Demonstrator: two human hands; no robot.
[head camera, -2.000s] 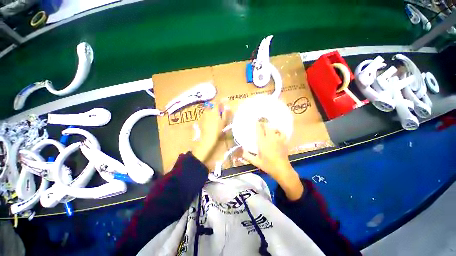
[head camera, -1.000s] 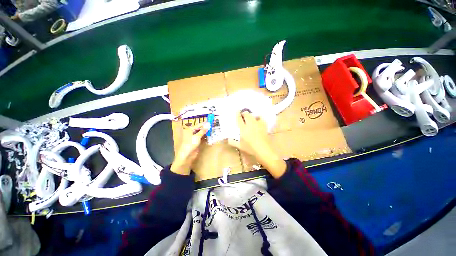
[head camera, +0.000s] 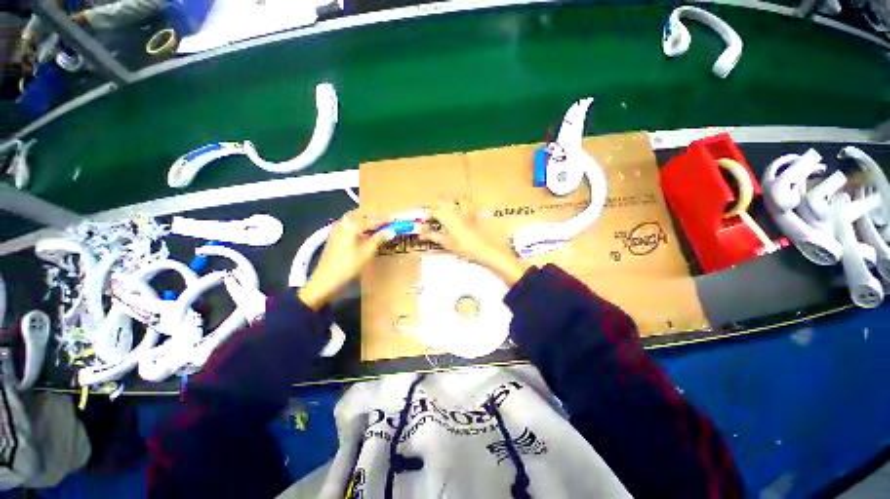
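My left hand and my right hand are at the upper left of the cardboard mat. Between them they hold a small blue battery at a white curved shell, mostly hidden by the fingers. The shell's long white arm curves down behind my left wrist. The white tape roll lies flat on the mat, below my right hand. Another white curved shell with a blue battery lies on the mat at the upper right.
A red tape dispenser stands right of the mat, with piled white shells beyond it. Tangled shells and fine white scraps lie at left. The green belt carries white units. A person's arm shows at the far upper left.
My right hand has left the tape roll and moved up to the blue battery beside my left hand. The roll now lies flat, lower on the mat. Another white unit shows on the belt at upper right.
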